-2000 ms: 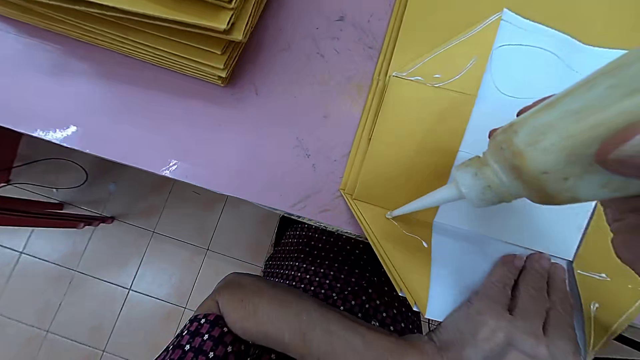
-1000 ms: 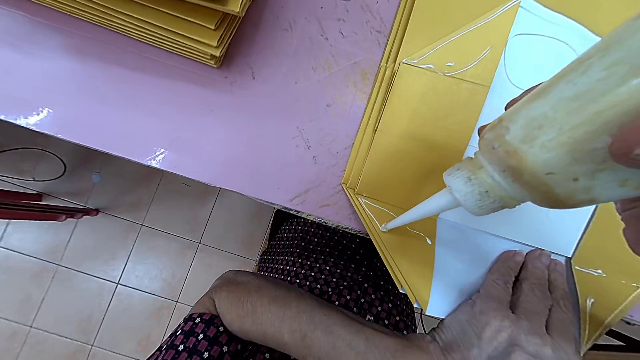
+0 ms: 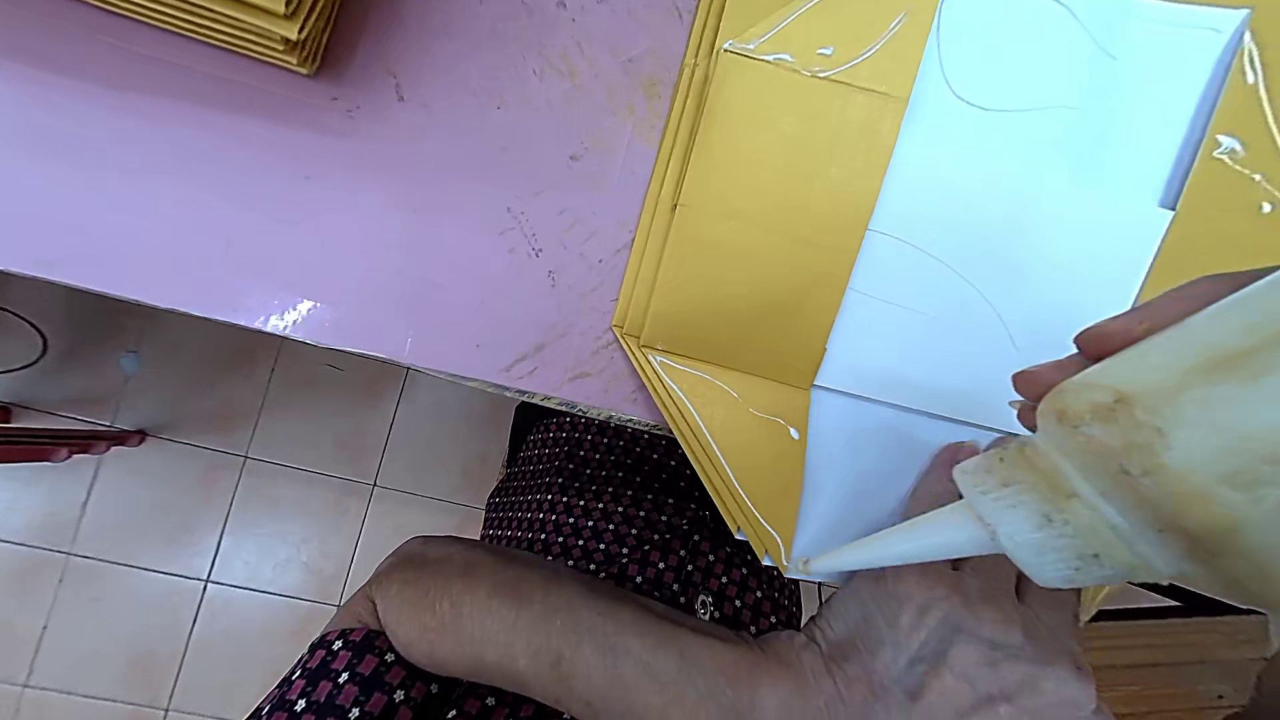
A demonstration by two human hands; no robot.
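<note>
My right hand (image 3: pixel 1110 340) holds a white squeeze bottle of glue (image 3: pixel 1150 450), tilted, its nozzle tip at the lower corner of a folded yellow paper piece (image 3: pixel 770 210). White lines of glue run along that piece's lower left flap (image 3: pixel 740 420) and upper flap (image 3: pixel 830 40). A white paper panel (image 3: pixel 1030 200) with thin curved lines lies in the middle of the yellow one. My left hand (image 3: pixel 960 640) is at the near edge of the white panel, partly behind the nozzle and bottle; its fingertips are mostly hidden. More yellow pieces lie stacked beneath.
A stack of folded yellow paper pieces (image 3: pixel 240 30) sits at the upper left of the pink table (image 3: pixel 400 180). Below the table's edge are floor tiles (image 3: pixel 310 420) and a dark red object (image 3: pixel 60 443). Something wooden (image 3: pixel 1170 650) shows at the lower right.
The bottle's nozzle has moved down along the flap's outer edge to its lower corner, and a long glue line now follows that edge. The view has shifted somewhat.
</note>
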